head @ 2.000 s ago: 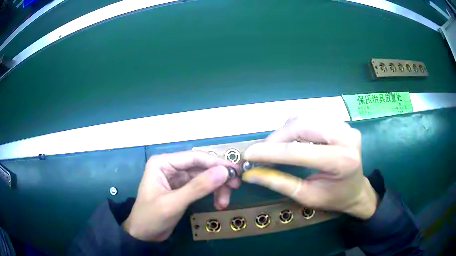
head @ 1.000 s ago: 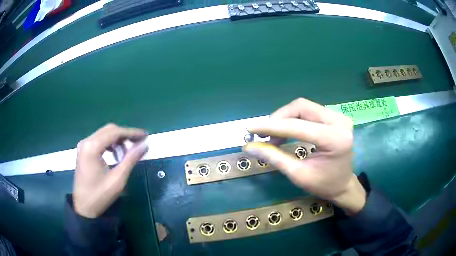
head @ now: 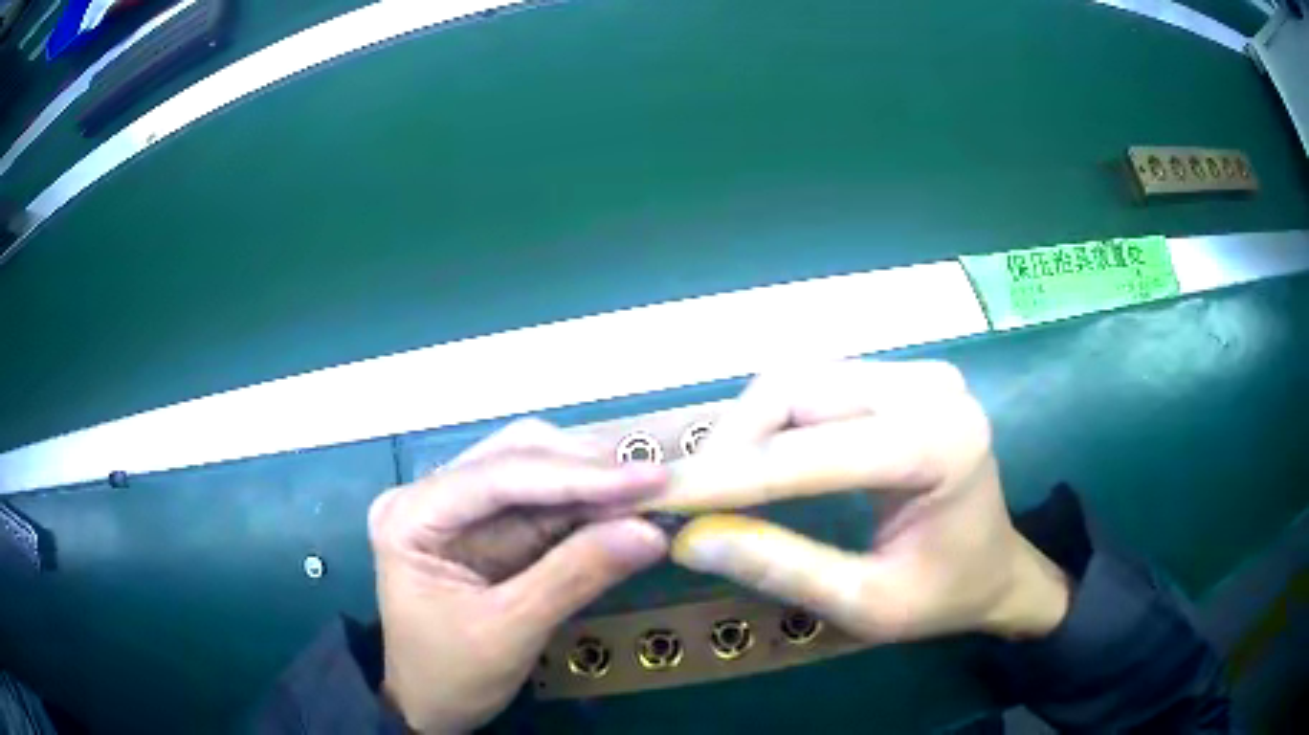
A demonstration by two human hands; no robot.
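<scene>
My left hand (head: 488, 574) and my right hand (head: 876, 503) meet fingertip to fingertip over the bench. A small dark piece, mostly hidden, is pinched between their fingertips. The right thumb has a yellow-orange covering. Behind the hands lies a brass-coloured fixture plate (head: 671, 431), partly covered. A second brass-coloured plate (head: 695, 642) lies nearer me, its right part hidden by my right hand. Both plates show round holes with ringed, cross-like centres. A small silvery round component (head: 315, 567) lies loose on the bench, left of my left hand.
A third brass-coloured plate (head: 1192, 171) lies on the green belt at far right. A green label (head: 1077, 283) is on the near white rail (head: 574, 356). Dark fixtures (head: 151, 61) and a blue tray edge (head: 75, 26) show at far left. Another dark fixture (head: 20, 539) shows at the left edge.
My left hand has moved right from over the rail and my right hand slightly down, so their fingertips meet. The view has shifted; the grey fixture on the far rail is out of view.
</scene>
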